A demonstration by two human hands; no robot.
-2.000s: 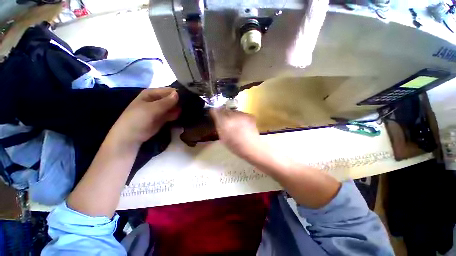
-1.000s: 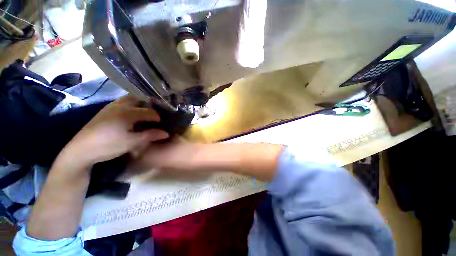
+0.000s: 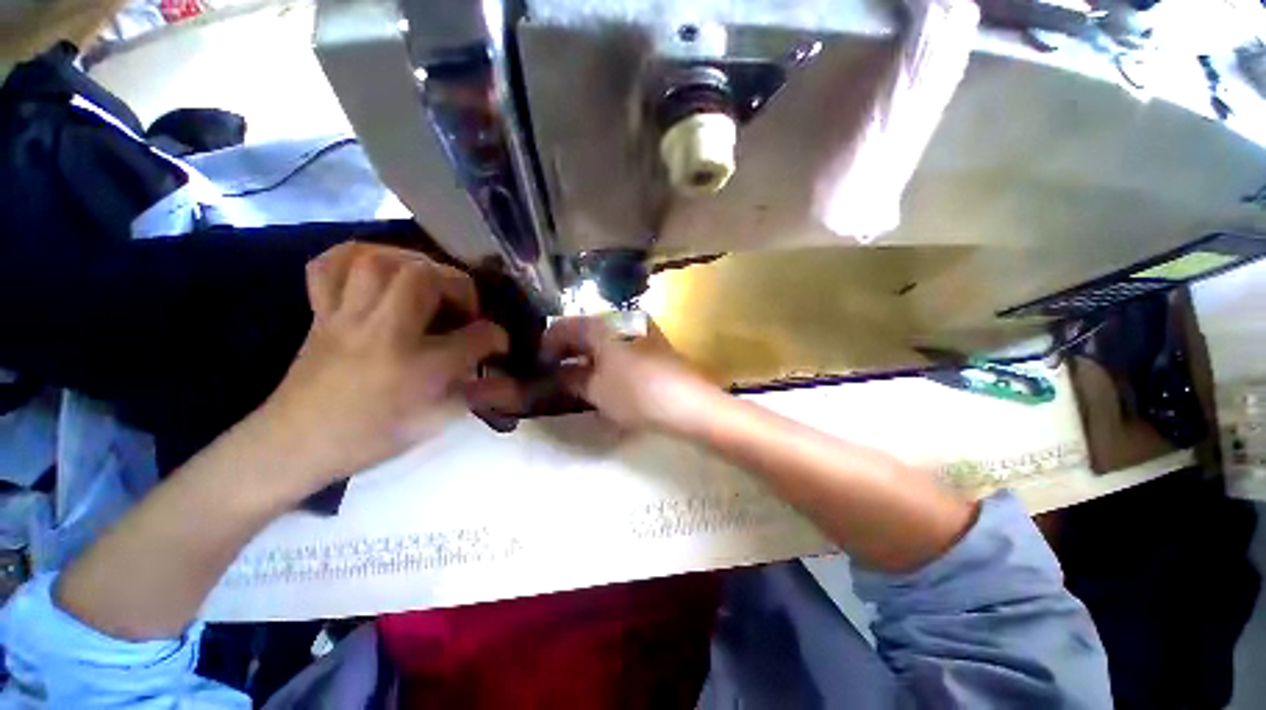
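Note:
The dark garment (image 3: 167,312) lies over the left of the machine table, with pale blue lining (image 3: 278,180) showing at its upper side. My left hand (image 3: 389,347) grips its dark cloth just left of the needle area, fingers bent. My right hand (image 3: 625,377) holds the cloth's edge right by the lit presser foot (image 3: 586,297), fingertips close together. The cloth between my hands is bunched and partly hidden by my fingers. The sewing machine head (image 3: 583,125) stands over the work, with a cream knob (image 3: 698,150) on its face.
The yellowish machine bed (image 3: 805,312) lies right of the needle. Green thread snips (image 3: 1011,382) lie further right, near a brown and black item (image 3: 1132,382). The control panel (image 3: 1152,278) is on the machine's right. The table's front edge carries a printed ruler (image 3: 375,552).
My right hand has moved from beside and below my left hand back to the presser foot. My left hand is still on the cloth. The camera view has shifted.

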